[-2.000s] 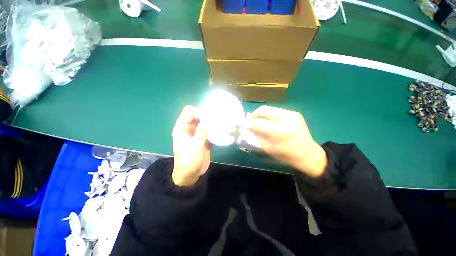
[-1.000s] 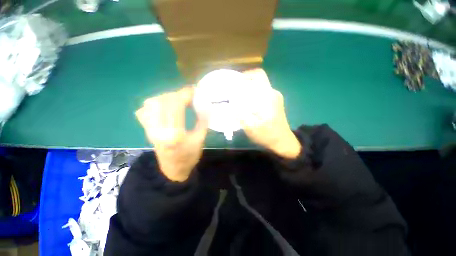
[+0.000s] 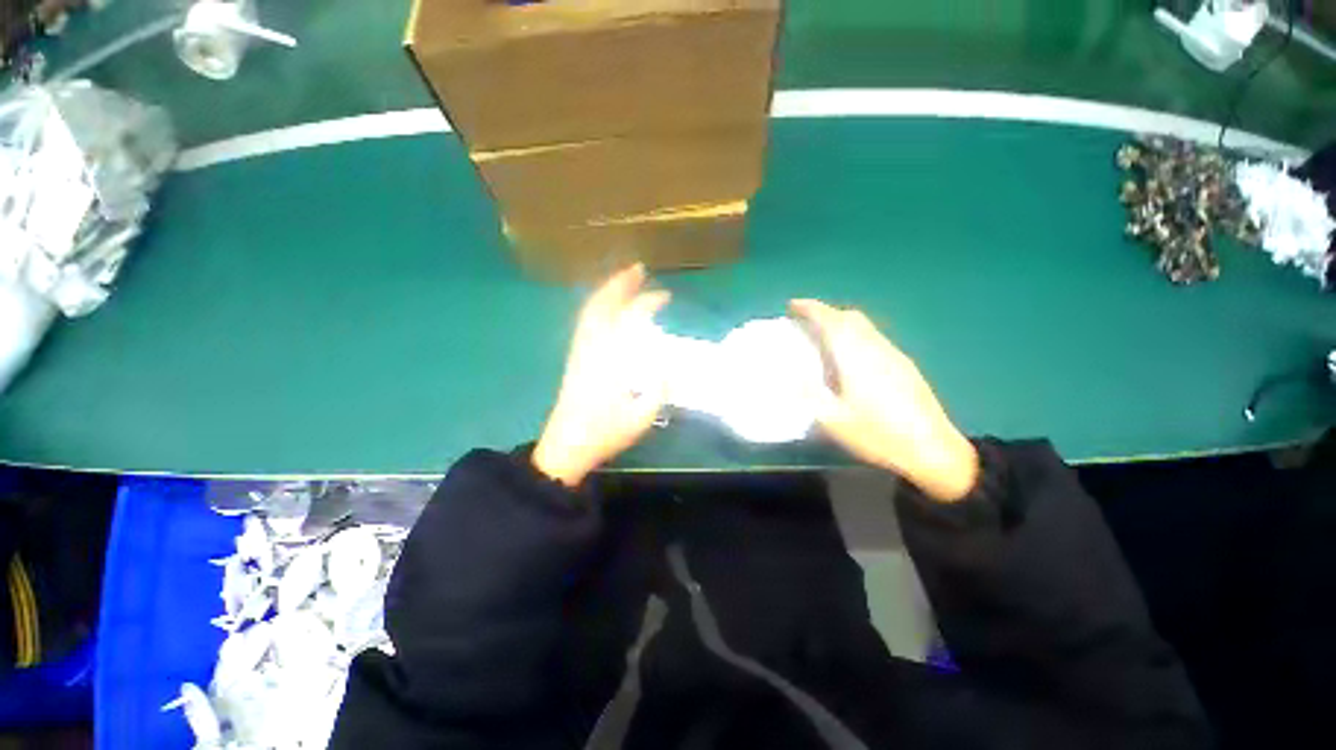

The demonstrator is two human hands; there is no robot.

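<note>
A glaring white housing body (image 3: 772,380) is held between my hands above the green bench, its round end to the right and a narrower part to the left. My left hand (image 3: 608,374) holds the narrower left part. My right hand (image 3: 884,393) grips the round end from the right. The glare hides the housing's surface detail and some of my fingertips.
Stacked brown cardboard boxes (image 3: 623,147) stand behind my hands. A plastic bag (image 3: 91,183) of white parts lies left. Small brown components (image 3: 1177,208) and white parts (image 3: 1286,214) lie right. A blue bin (image 3: 158,572) holds white shell covers (image 3: 301,615) below the bench edge.
The round end has moved right and now lies by my right hand, with a narrower part showing to the left. My hands are farther apart. The camera view has shifted, too.
</note>
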